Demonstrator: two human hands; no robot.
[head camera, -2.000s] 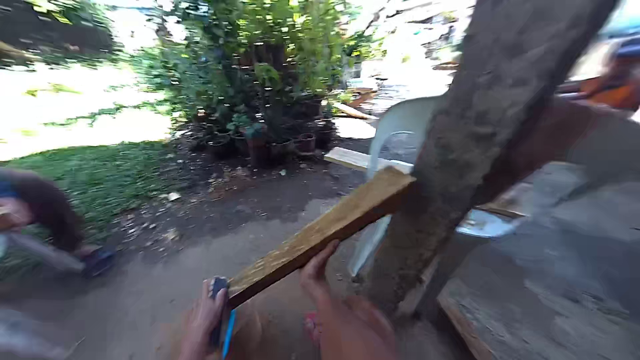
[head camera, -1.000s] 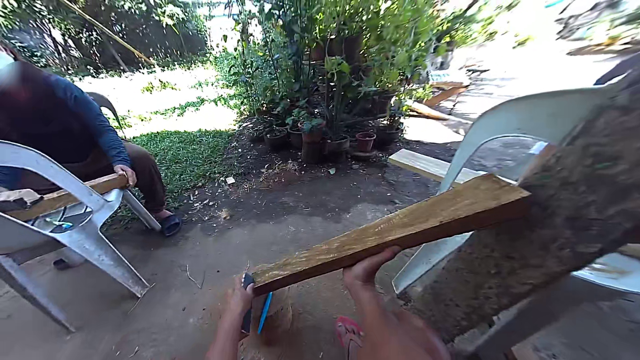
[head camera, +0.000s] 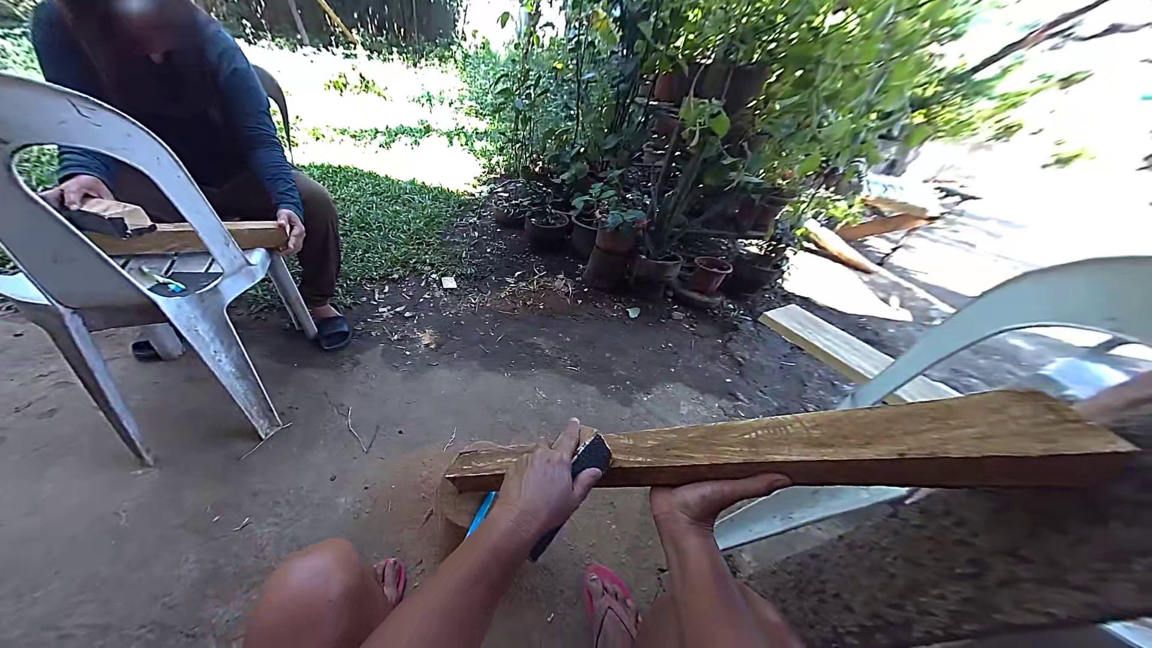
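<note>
A long squared wooden beam (head camera: 855, 441) slants across the front, its near left end over a low round wooden stump (head camera: 454, 517). My left hand (head camera: 543, 486) lies on the beam close to that end, closed on a block with a dark, rough, sandpaper-like face (head camera: 591, 456). Palm up, my right hand (head camera: 711, 499) is under the middle of the beam and supports it from below, fingers along its lower edge. A blue thing (head camera: 481, 514) shows partly beneath the beam beside the stump. The beam's far right end lies near a rough trunk or post (head camera: 900, 558).
At left a seated person (head camera: 171, 117) holds a wooden piece (head camera: 189, 237) over a white plastic chair (head camera: 202, 333). Another pale chair (head camera: 1017, 297) stands at right. Potted plants (head camera: 711, 273) and a plank (head camera: 846, 351) lie beyond. My feet in pink flip-flops (head camera: 612, 603) are below.
My left hand has moved from the beam's near end to farther along it, with the dark block. The seated person's head is lower than a second ago. The view has turned left since the earliest frame.
</note>
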